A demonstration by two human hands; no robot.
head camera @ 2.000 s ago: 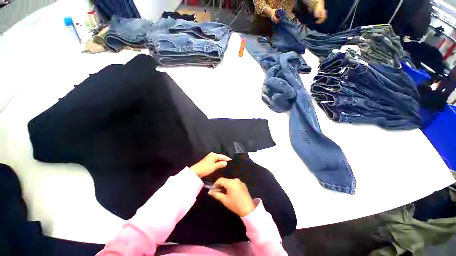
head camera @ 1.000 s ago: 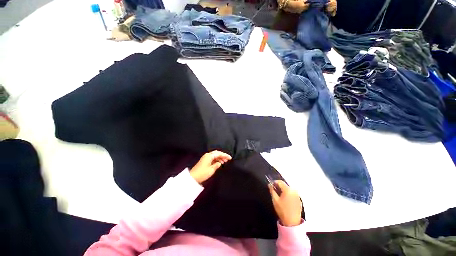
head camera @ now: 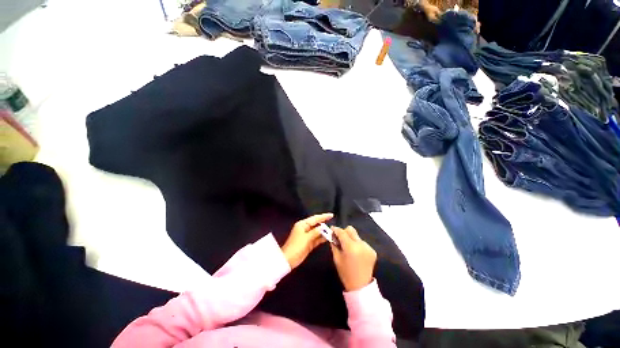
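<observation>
A black garment (head camera: pixel 224 143) lies spread on the white table (head camera: pixel 381 272), with a narrow straight-ended strip (head camera: pixel 377 178) out to the right. A small slightly shiny patch (head camera: pixel 369 204) shows beside the strip. My left hand (head camera: pixel 304 239) lies on the garment with its fingertips together; whether they pinch cloth or thread is too small to tell. My right hand (head camera: pixel 355 258) holds thread snips (head camera: pixel 328 234), their silvery blades at my left fingertips. The snips' handles are hidden in my palm.
Folded jeans (head camera: pixel 309 37) and an orange strip (head camera: pixel 384 51) are at the far side. Loose jeans (head camera: pixel 469 183) and a dark jeans pile (head camera: pixel 544 136) lie right. Black garments (head camera: pixel 34 238) are heaped left, near a box (head camera: pixel 15 139). A person's hand (head camera: pixel 429 10) shows at the far edge.
My right hand with the snips moved out to the right, then came back left to my left fingertips. The view has shifted, so the table's things appear further right.
</observation>
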